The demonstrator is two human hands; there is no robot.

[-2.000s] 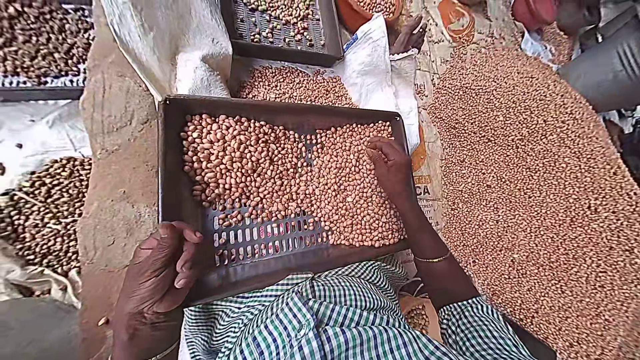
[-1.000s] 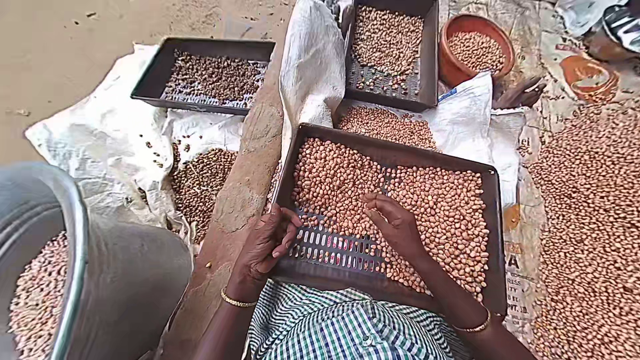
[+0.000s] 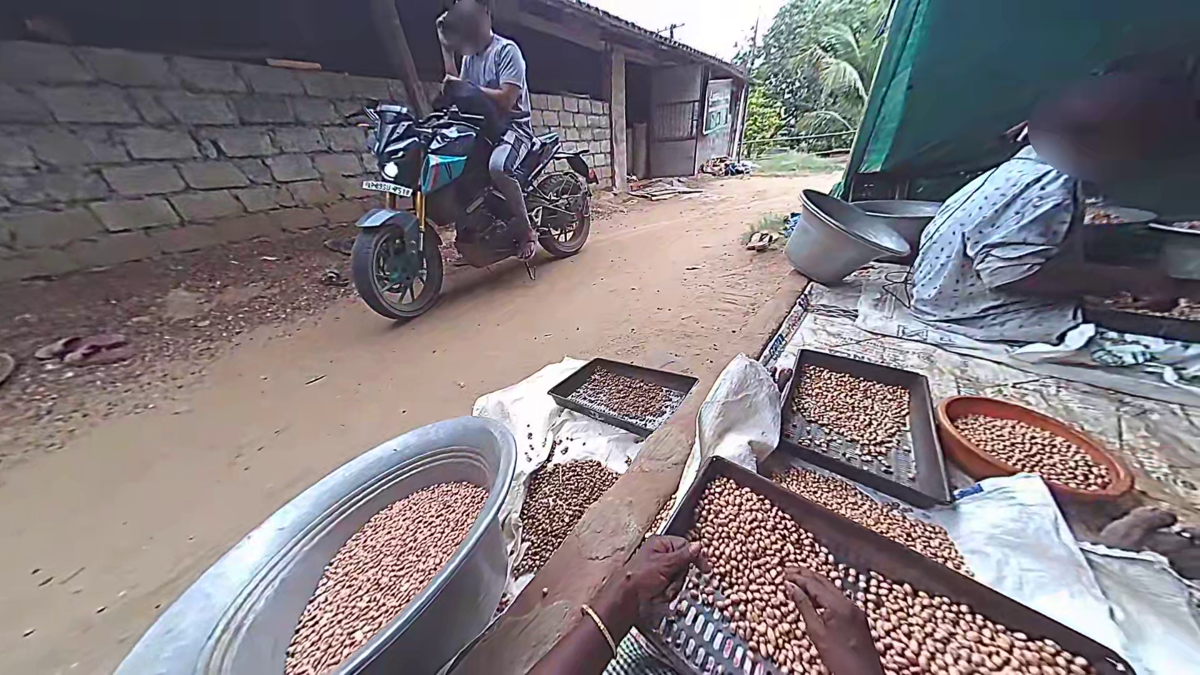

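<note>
A dark slotted tray point(image 3: 900, 562) full of pinkish-brown nuts or seeds point(image 3: 750, 544) lies tilted across the lower right. At its near left rim is my left hand point(image 3: 661, 570), fingers curled with the thumb near the fingertips; whether something is pinched there is too small to tell. My right hand point(image 3: 830, 619) rests on the nuts in the middle of the tray, fingers partly bent, its fingertips among them. Slots show through at the tray's lower left corner. Left of the hands, a large metal tub point(image 3: 487, 534) holds more of the pinkish nuts.
Beyond the tray are another slotted tray point(image 3: 923, 441), a clay bowl point(image 3: 956, 412) and white sacking point(image 3: 1022, 534). A stone ledge point(image 3: 600, 525) separates them from a smaller tray point(image 3: 572, 398) and a darker pile point(image 3: 562, 502). One person rides a motorcycle point(image 3: 469, 197); another person point(image 3: 1003, 244) sits right.
The view has swung up and left, bringing the lane, motorcycle and seated person into sight. My left hand remains at the tray's left side and my right hand over the nuts.
</note>
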